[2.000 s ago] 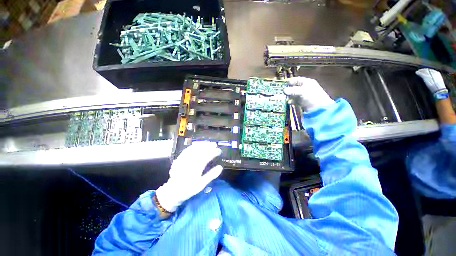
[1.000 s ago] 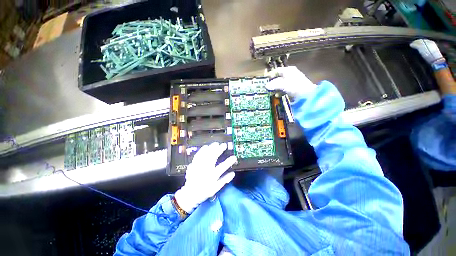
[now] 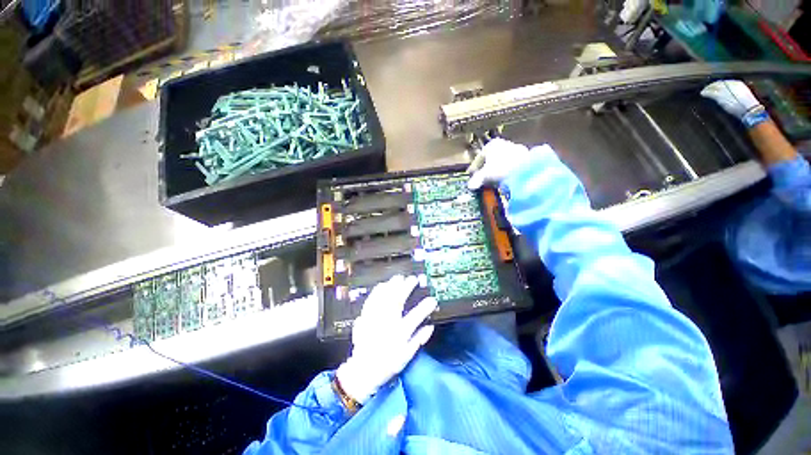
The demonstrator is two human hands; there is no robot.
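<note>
A black carrier pallet (image 3: 373,243) lies across the conveyor gap in front of me, its near edge close to my body. A green PCB panel (image 3: 455,235) sits in its right half; the slotted left half holds no panel. Orange clips (image 3: 326,242) are on its left and right edges. My gloved left hand (image 3: 389,335) lies on the pallet's near edge, fingers spread over the lower middle beside the panel. My gloved right hand (image 3: 498,163) is at the panel's far right corner, fingertips bent onto it; whether they grip it is unclear.
Another PCB panel (image 3: 197,294) lies between the left conveyor rails (image 3: 169,263). A black scrap bin (image 3: 276,191) with green strips (image 3: 283,130) stands behind. The right conveyor rail (image 3: 569,91) runs to another person's gloved hand (image 3: 731,98). A blue cord trails from my left wrist.
The right clip was largely covered two seconds ago and now shows fully, angled outward. My right hand stays at the panel's far corner. My left hand has shifted slightly right along the pallet's near edge.
</note>
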